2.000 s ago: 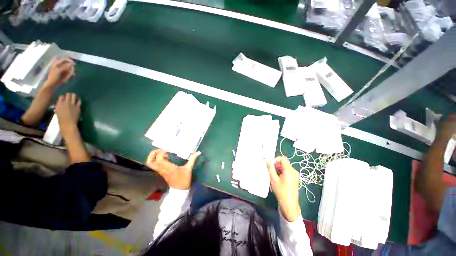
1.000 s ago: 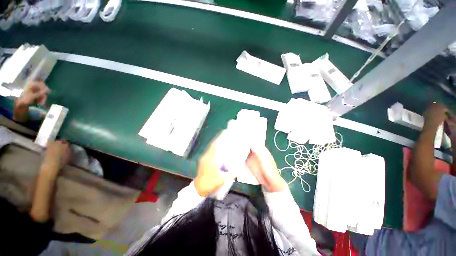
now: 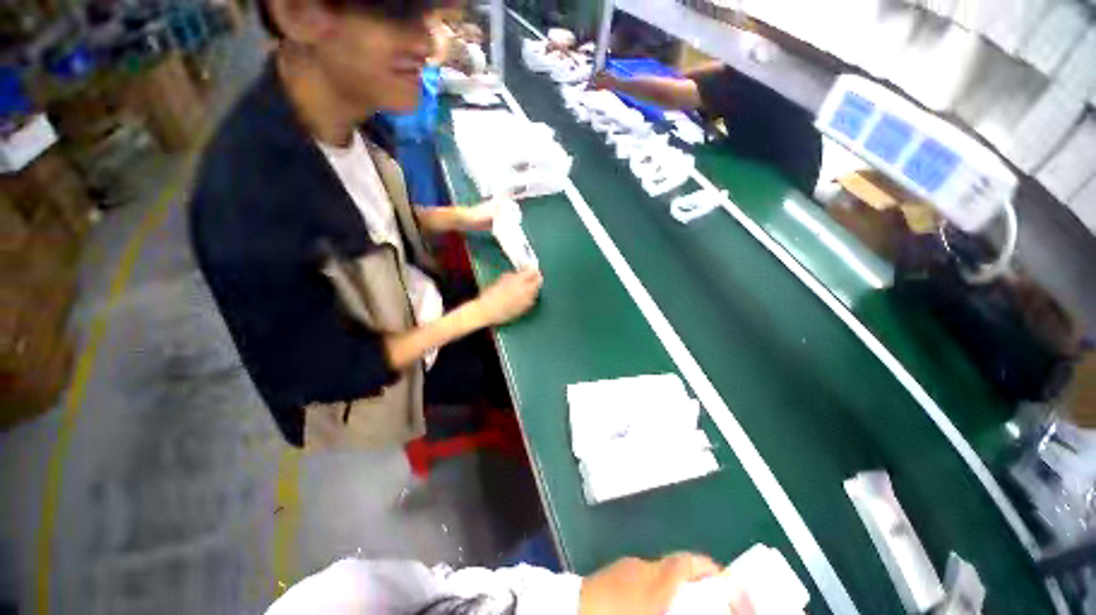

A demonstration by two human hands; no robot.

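Note:
My left hand is at the bottom edge, blurred and partly cut off, with a white sleeve behind it. It holds a white carton at its fingertips; the carton's lower part is cut off by the edge, so its fold state cannot be told. My right hand cannot be made out in the picture. A low stack of white carton blanks lies flat on the green line surface, beyond my left hand.
A person at the left works on a white carton. White cartons stand grouped beyond. Loose cartons lie at the lower right, past the pale rail. White looped products line the far side. A white display unit hangs upper right.
The view has swung left and up, showing the neighbour and the line's length. My left hand still has a white carton. My right hand, the cord tangle and the right-hand stacks have left the view.

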